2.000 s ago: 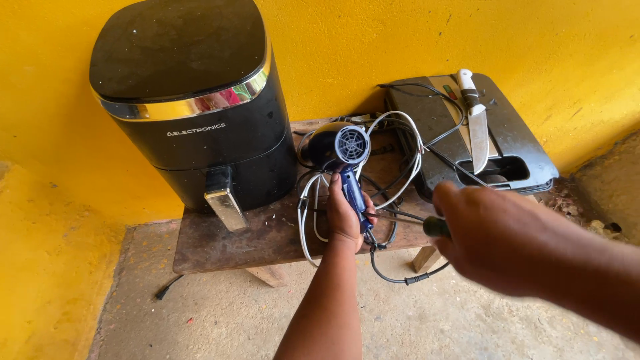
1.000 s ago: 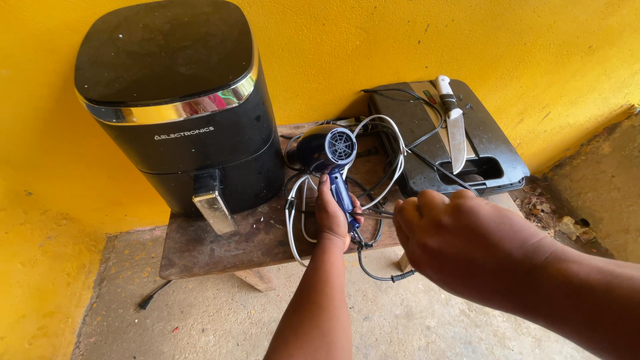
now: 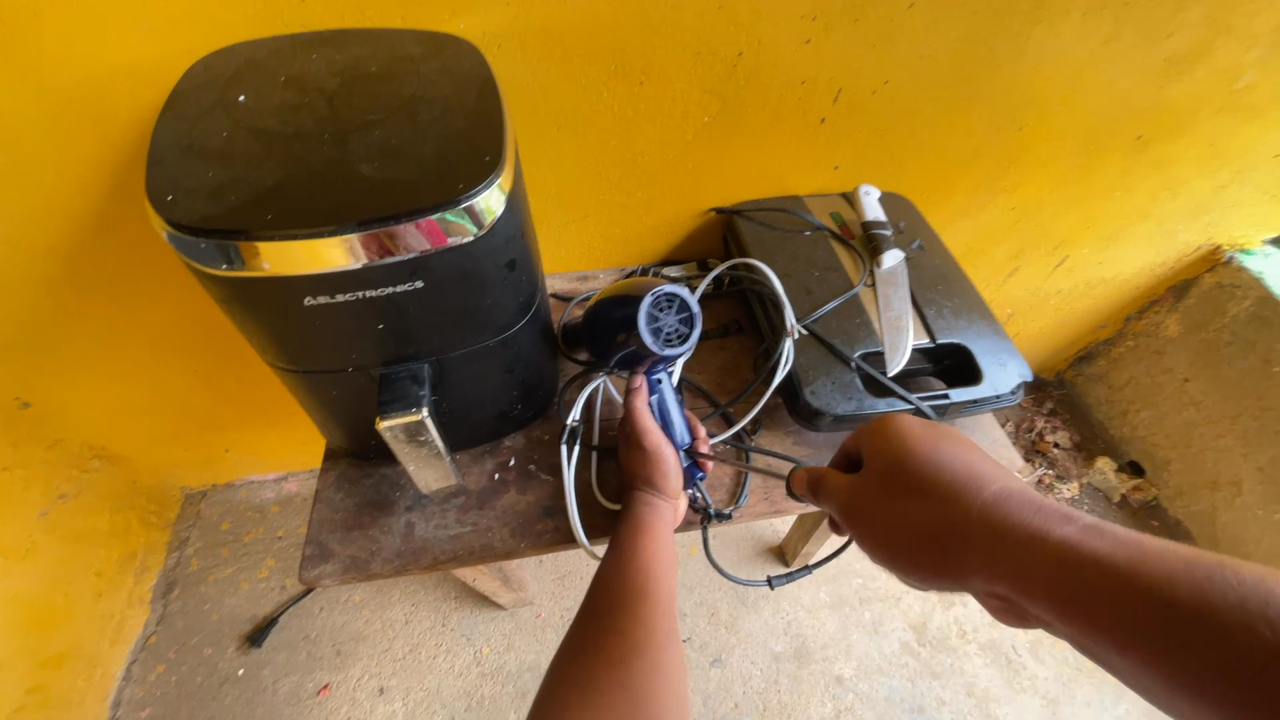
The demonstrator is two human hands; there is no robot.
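A dark blue hair dryer (image 3: 620, 325) is held by its handle in my left hand (image 3: 655, 445), with its round grille facing up and right. My right hand (image 3: 915, 500) is closed round a screwdriver (image 3: 750, 466), whose metal shaft points left to the lower part of the dryer's handle. Whether the tip touches a screw cannot be told. The screwdriver's handle is mostly hidden by my fingers. White cable (image 3: 570, 480) loops round both sides of the dryer, and a black cord (image 3: 735, 580) hangs below its handle.
A black air fryer (image 3: 340, 240) stands at the left on the wooden bench (image 3: 400, 530). At the right a black appliance (image 3: 820, 300) with a carrying handle bears a white-handled knife (image 3: 895, 300). A yellow wall (image 3: 650, 120) rises behind. A black plug (image 3: 262, 632) hangs past the bench's left edge.
My right hand, with the screwdriver, is turned differently at the dryer's handle. Two seconds ago more of the screwdriver's handle showed. My left hand keeps its hold on the dryer.
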